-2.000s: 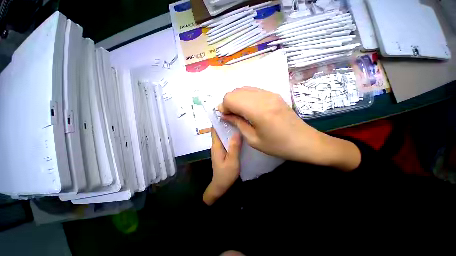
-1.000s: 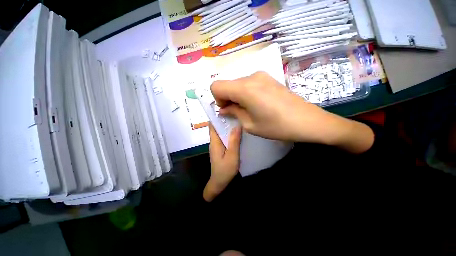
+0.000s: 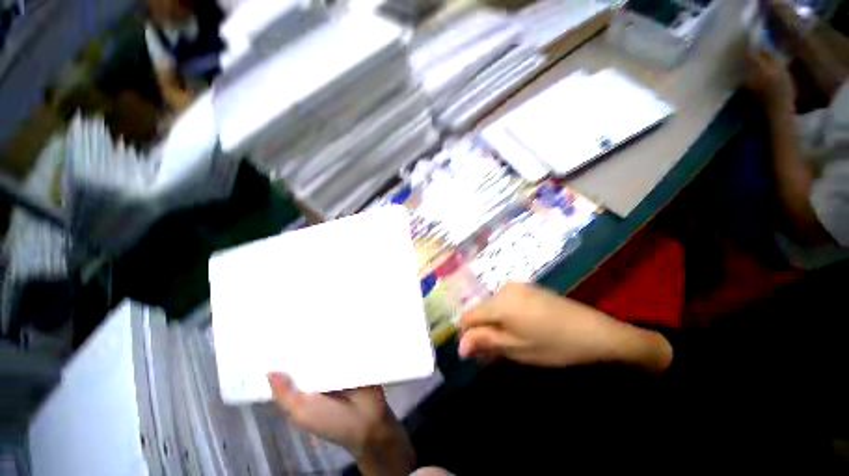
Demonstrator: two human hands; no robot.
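My left hand point(image 3: 346, 418) holds a flat white rear housing point(image 3: 316, 302) by its lower edge, with the thumb on its face. The housing is raised above the bench and its face glares blank. My right hand point(image 3: 531, 327) is to the right of the housing and apart from it, with curled fingers; blur hides whether anything small is between them. The clear parts box with white pieces point(image 3: 529, 244) lies beyond my right hand. A bundle of white stylus pens point(image 3: 465, 191) lies beside it, on a colourful printed sheet point(image 3: 437, 270).
A leaning row of white housings point(image 3: 93, 400) stands at the lower left. Tall stacks of housings point(image 3: 321, 112) are beyond the bench. A short pile of housings point(image 3: 582, 121) lies on grey-brown board point(image 3: 642, 172). Red stools point(image 3: 647, 284) are below. People's arms point(image 3: 787, 139) show at right.
The view has swung and blurred. My left hand has raised the housing, now face-on, to the left. My right hand has come away from the housing.
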